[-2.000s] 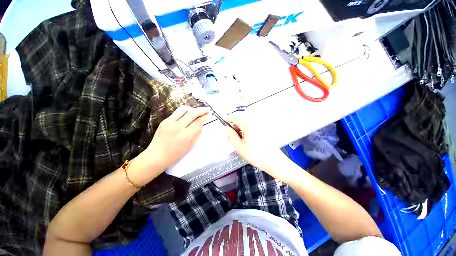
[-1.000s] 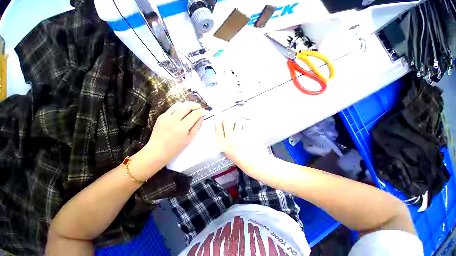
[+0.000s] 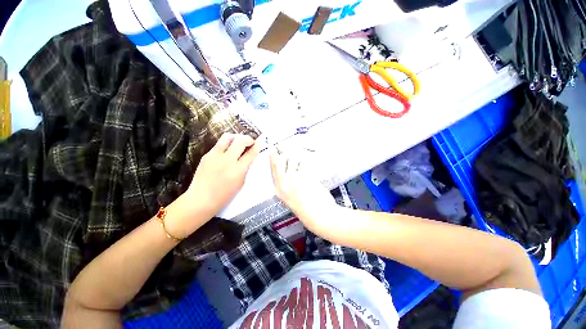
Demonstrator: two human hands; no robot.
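The dark plaid garment is heaped on the left of the machine table, and its edge runs under the lit presser foot. My left hand lies at the end of the cloth, fingertips pinching its edge just in front of the foot. My right hand is flat on the white table to the right, fingertips close to the left fingertips. It is overexposed, and I cannot tell whether it holds anything. The white sewing machine stands above the cloth.
Scissors with red and yellow handles lie right of the needle. Brown tabs are on the machine. Blue crates with dark cloth stand at the lower right. Black cords hang at the upper right. A measuring tape runs along the front edge.
The slim dark tool in my right hand two seconds ago no longer shows. My right hand has flattened and moved left, nearer the left fingertips. The view has shifted slightly.
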